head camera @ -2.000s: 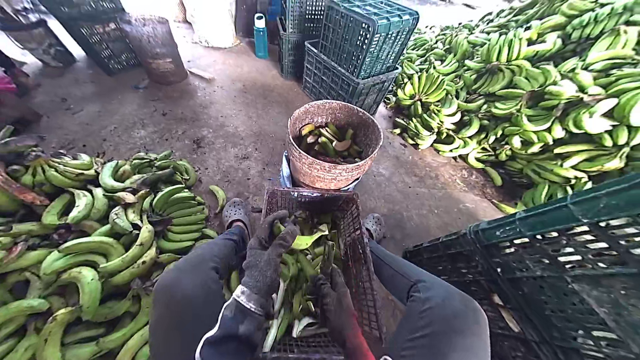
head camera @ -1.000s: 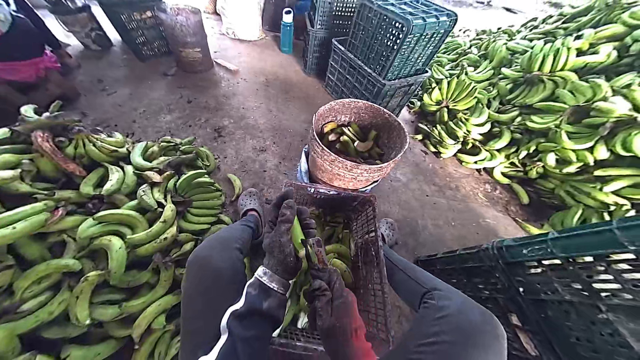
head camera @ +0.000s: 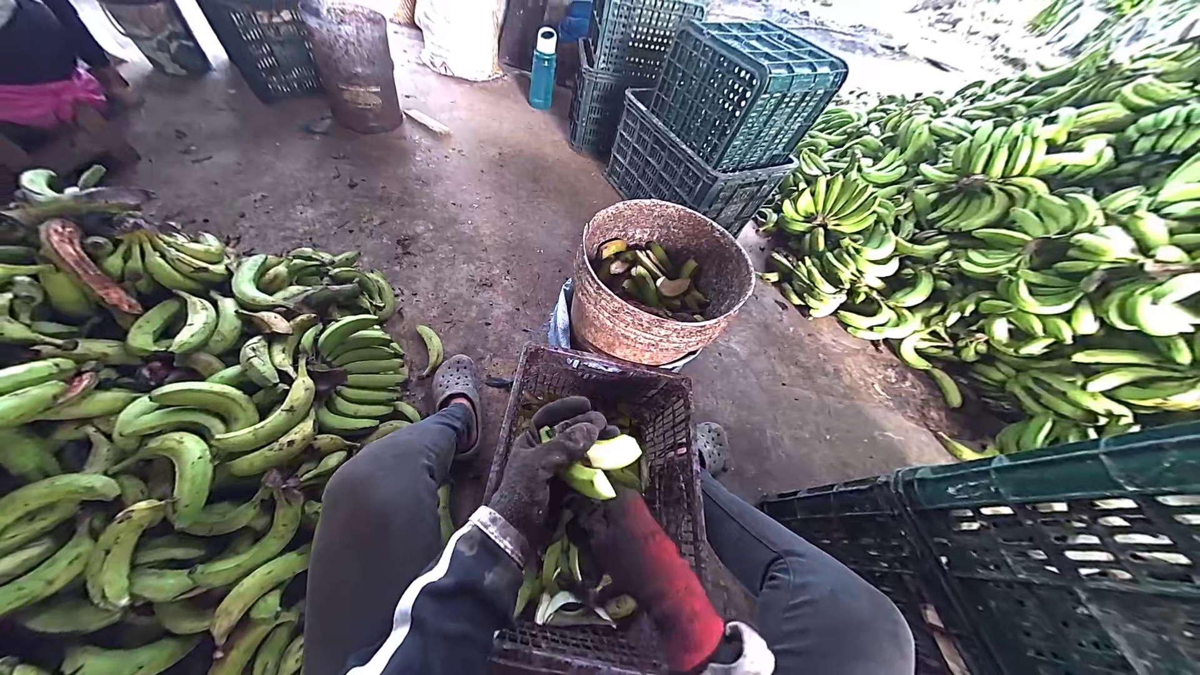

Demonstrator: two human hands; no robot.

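Note:
My left hand, in a dark glove, is closed around a green plantain with a pale, cut-looking surface. Close below it, my right hand, in a dark glove with a red cuff, touches the lower side of the fruit; its fingers are largely hidden, and whether it grips a tool cannot be told. Both hands are above a dark plastic crate between my legs, with green peels in it. Just beyond the crate stands a stained round bucket holding plantain pieces.
Heaped green plantains lie at left, and a larger pile rises at right. A green crate stands beside my right leg. Stacked crates, a turquoise bottle and a rusty drum stand farther back. A person is at upper left.
The plantain in my left hand now shows a broad pale surface; one second ago a green side faced me. My hands have shifted slightly within the space over the crate.

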